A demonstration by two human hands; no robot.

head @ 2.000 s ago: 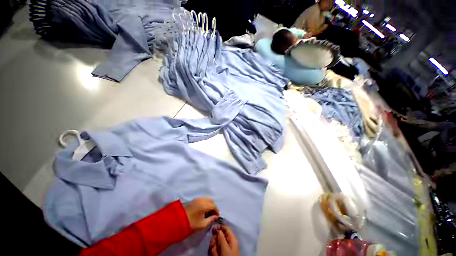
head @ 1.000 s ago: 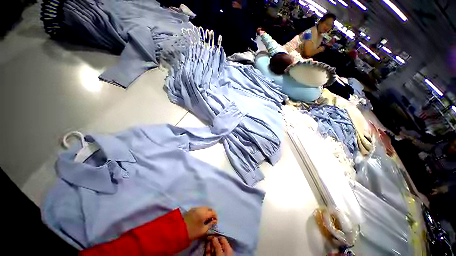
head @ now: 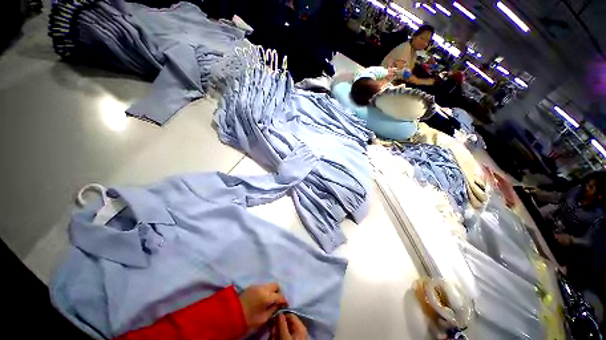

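A light blue shirt [head: 199,246] lies spread nearest me, its collar at the left around a white hanger [head: 109,211]. My left hand [head: 261,305], in a red sleeve, pinches the shirt front low down. My right hand [head: 290,327] is close beside it, partly cut off by the bottom edge, its fingers pinching the same fold of cloth. The fingers almost touch. A small dark line shows between them; I cannot tell whether it is a tool or a shadow. The shirt's sleeve reaches towards a pile of hung blue shirts [head: 266,119] with white hooks.
A second shirt pile [head: 119,40] with dark hangers lies at the far left of the white table [head: 66,133]. Tape rolls [head: 442,302], long white strips [head: 405,232], poly bags [head: 511,272] and a blue-white plush thing [head: 392,119] are to the right. A person [head: 408,56] is behind.
The view has shifted slightly. Both hands stay at the lower shirt front, moved a little lower in view, still pinching the cloth. The red bottle at the bottom right has mostly left the view.
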